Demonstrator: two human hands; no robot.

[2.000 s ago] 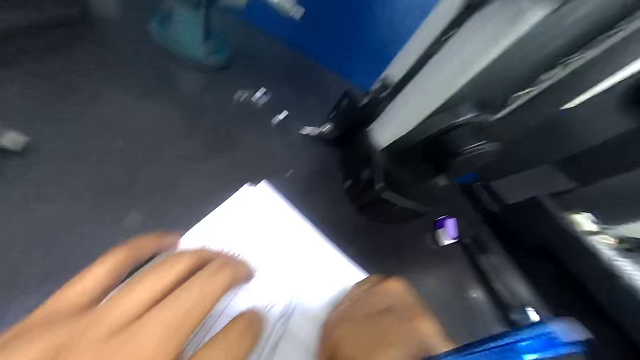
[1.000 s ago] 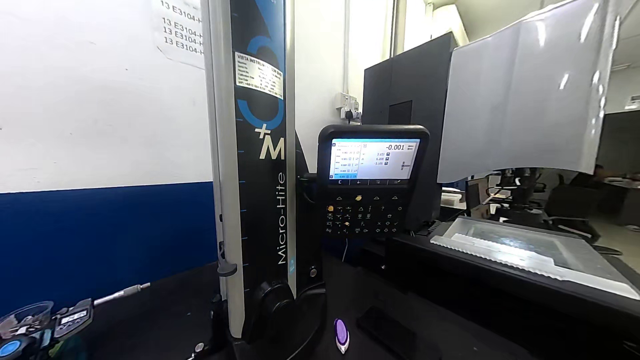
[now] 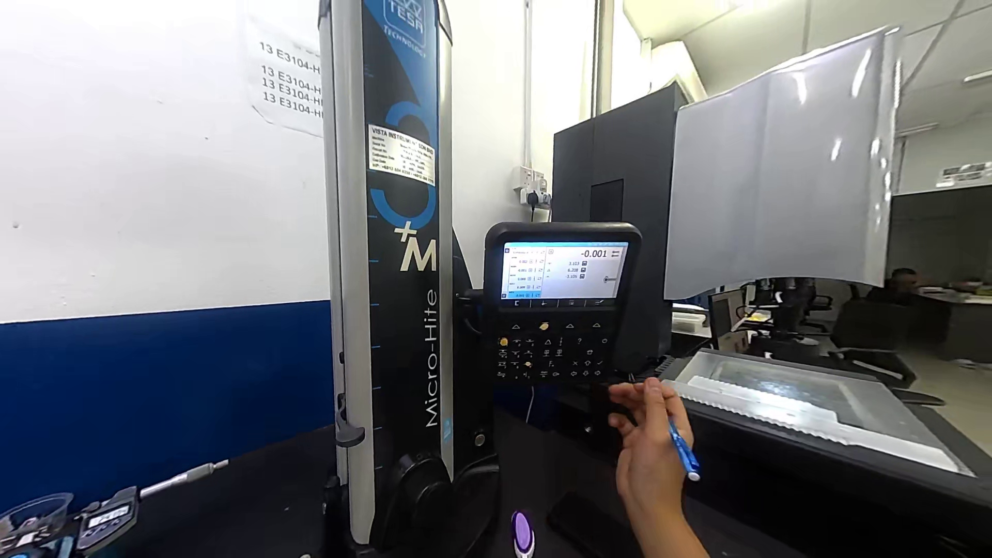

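My right hand point(image 3: 651, 457) is raised just below and right of the control panel's keypad point(image 3: 550, 349), its fingers curled, with a blue pen point(image 3: 684, 453) held in it. The pen points down past the palm. My left hand is out of the frame. The control panel's lit screen point(image 3: 566, 271) shows readings and is mounted beside the column of a Tesa Micro-Hite height gauge point(image 3: 415, 310). A purple and white oval object point(image 3: 523, 533) lies on the dark table near the bottom edge.
A digital micrometer point(image 3: 108, 521) and a clear plastic cup point(image 3: 39, 511) stand at the lower left. On the right is a machine with a glass-topped stage point(image 3: 790, 387) and a hanging grey sheet point(image 3: 775, 163). A person point(image 3: 903, 280) sits far back.
My right hand has come into view near the panel since one second ago. Two seconds ago both hands were over white paper. The view has swung up from the table.
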